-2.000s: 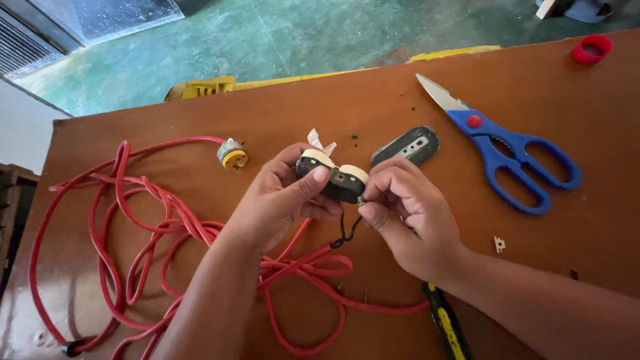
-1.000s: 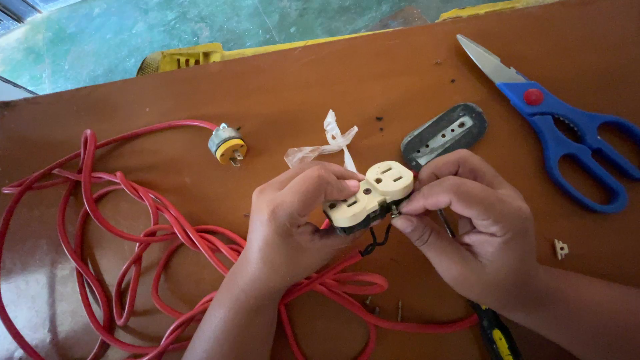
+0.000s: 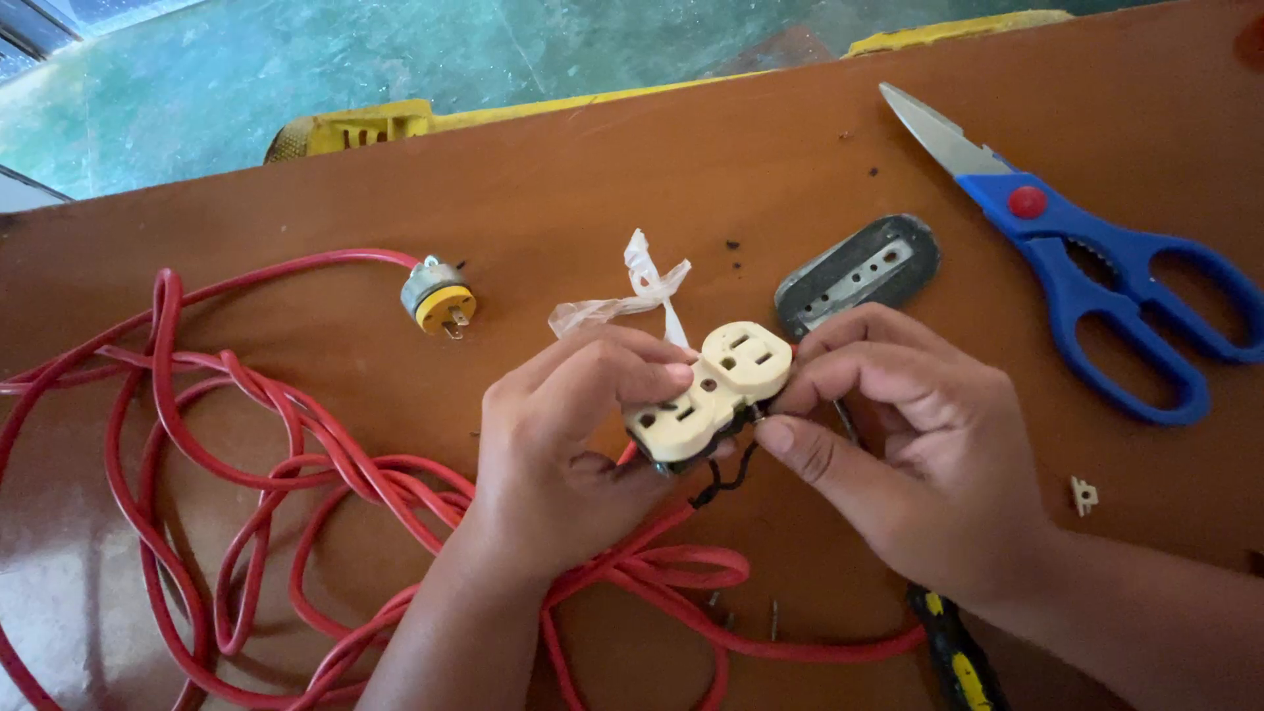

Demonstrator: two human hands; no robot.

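Observation:
My left hand (image 3: pixel 583 444) holds a cream duplex electrical outlet (image 3: pixel 750 361) with its slotted face up, thumb on the face. My right hand (image 3: pixel 889 444) pinches at the outlet's near right side, thumb and forefinger at what looks like a small terminal screw (image 3: pixel 757 413). Black wire (image 3: pixel 731 482) runs from under the outlet to the red cord (image 3: pixel 662 538). Beyond my right fingers lies a dark oval cover (image 3: pixel 859 275) with a metal strip. A screwdriver's black and yellow handle (image 3: pixel 956 657) shows below my right wrist, its shaft partly hidden by my hand.
Blue-handled scissors (image 3: pixel 1076 247) lie at the right, near a small cream piece (image 3: pixel 1083 496). The red cord's coils spread over the left of the wooden table (image 3: pixel 553 197), ending in a yellow plug (image 3: pixel 442 301). A knotted plastic strip (image 3: pixel 647 286) and small screws (image 3: pixel 774 620) also lie there.
The outlet has turned in my left hand, so its slotted face now shows upward. My right fingers stay at its side. The view has moved closer to the table.

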